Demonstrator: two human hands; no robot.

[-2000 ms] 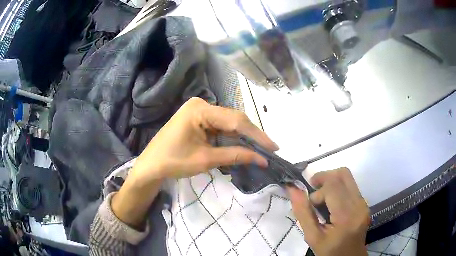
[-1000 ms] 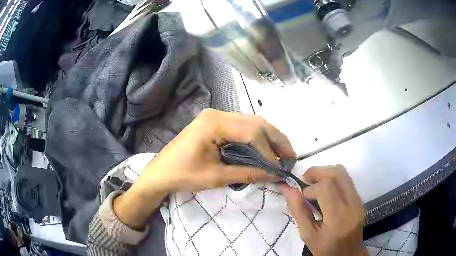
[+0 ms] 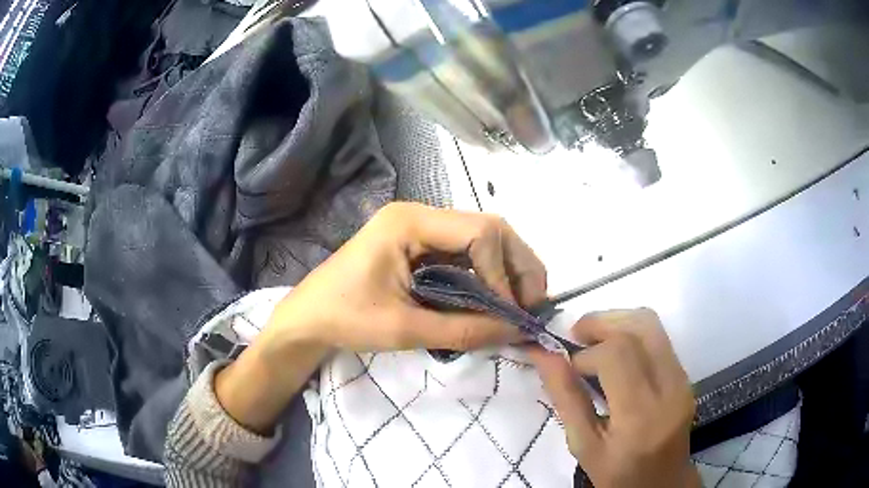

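Note:
My left hand is shut on a folded dark grey fabric edge, pinched between thumb and fingers, with the fold's looped end showing. My right hand pinches the same edge at its right end, close to the left fingertips. White diamond-quilted lining hangs below both hands. Grey shell fabric lies bunched at the left. The cloth between the fingertips is partly hidden.
The sewing machine head is at the top, with its lit presser foot area above the white machine bed. A ruler-like tape runs along the table's front edge. Dark cloth is piled at upper left.
The left hand has closed around the grey edge, which is now folded over and bunched in its grip. Both hands now meet closely at the edge. The grey shell has shifted slightly left.

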